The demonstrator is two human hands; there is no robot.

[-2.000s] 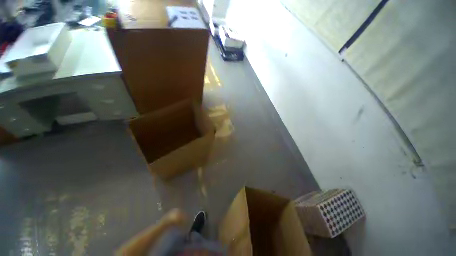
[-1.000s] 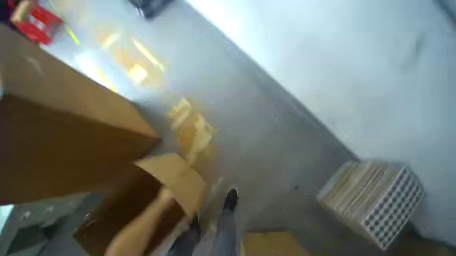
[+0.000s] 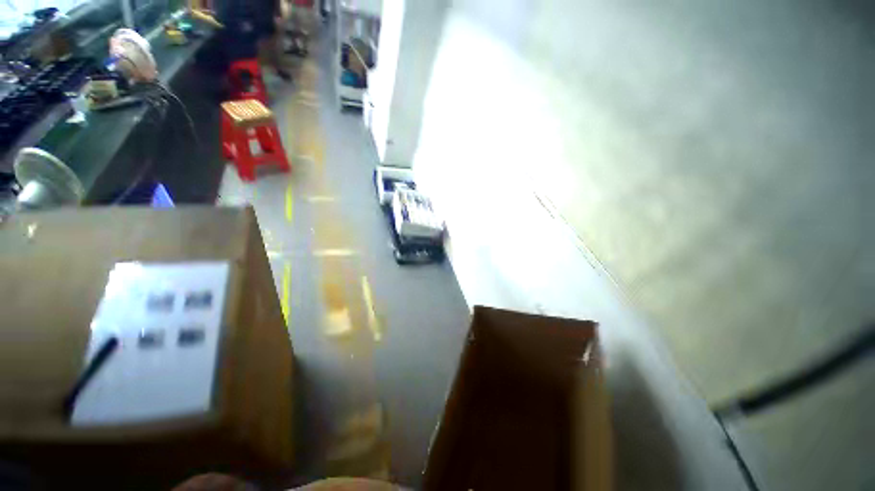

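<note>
An open, empty-looking brown carton [image 3: 518, 412] stands at the lower right beside the white wall, its lower part cut off by the frame edge. Two blurred slivers of skin show at the bottom edge, left of the carton. I take them as my left hand [image 3: 216, 482] and my right hand [image 3: 345, 484], but which is which is not certain. Their fingers and any hold are hidden below the frame.
A large brown cabinet [image 3: 259, 316] fills the lower left, with a white printed sheet [image 3: 163, 336] and a black pen on top. Red stools [image 3: 251, 144] stand by the green line [image 3: 115, 144]. Dark and white items [image 3: 417, 225] lie along the wall. A person [image 3: 248, 34] is far back.
The view has swung up and along the aisle. An arm earlier reached into an open carton beside the cabinet; now only slivers of skin show. An open carton now appears by the wall.
</note>
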